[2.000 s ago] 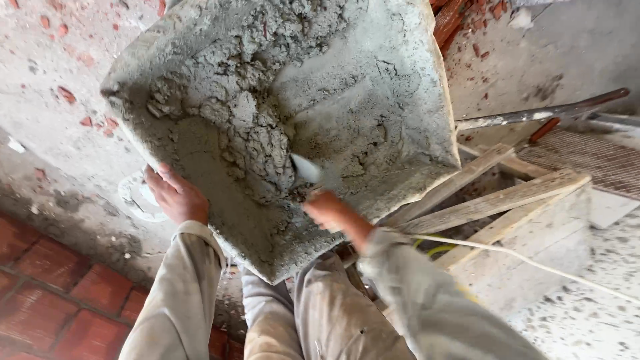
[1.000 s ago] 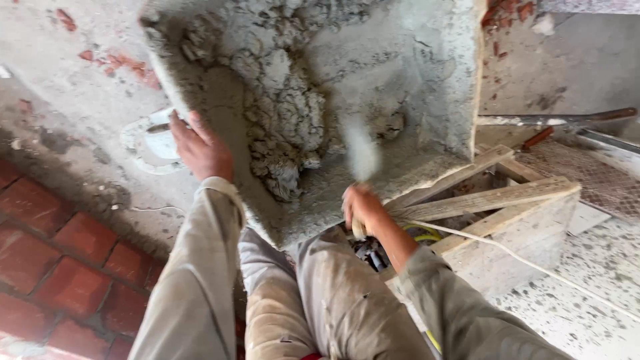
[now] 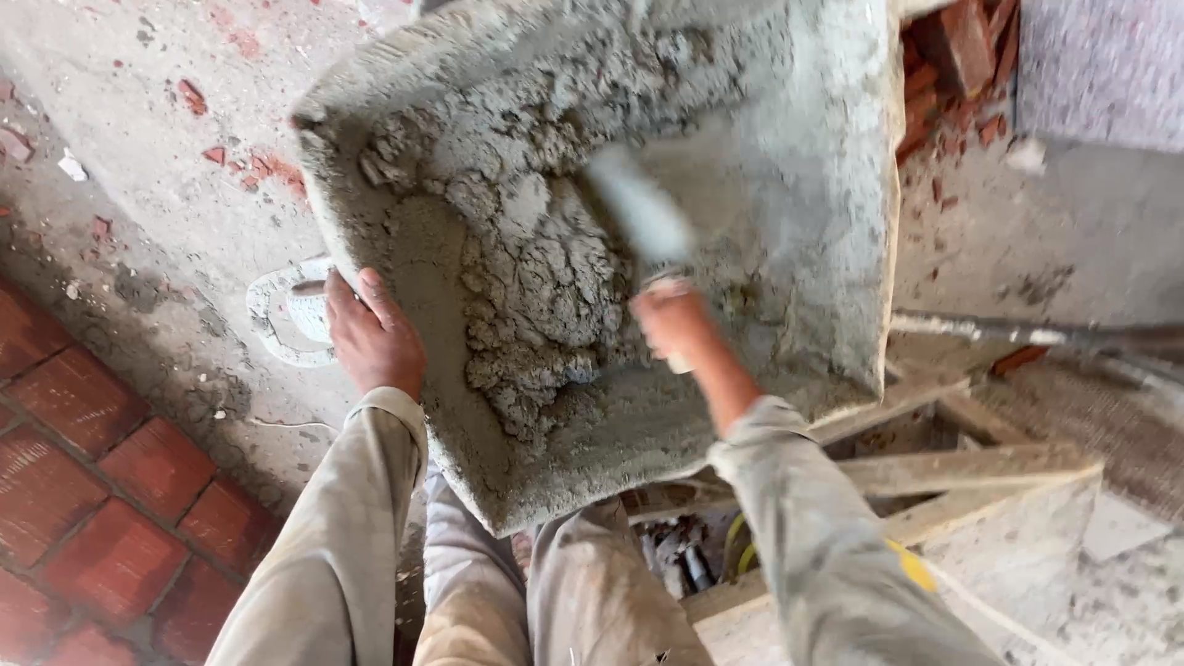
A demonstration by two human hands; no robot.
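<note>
A grey mortar-coated trough stands in front of my legs, with lumpy wet mortar heaped in its left and upper parts. My left hand grips the trough's left rim, thumb over the edge. In my right hand is the handle of a trowel; its blurred blade points up and left, over the right edge of the heap. Whether the blade touches the mortar I cannot tell.
A red brick wall is at lower left. A white handled object lies beside the trough. A wooden frame, a metal bar and broken bricks are at the right.
The trowel blade has swung from above my right hand to its upper left, over the mortar. My left hand stays at the trough's left side.
</note>
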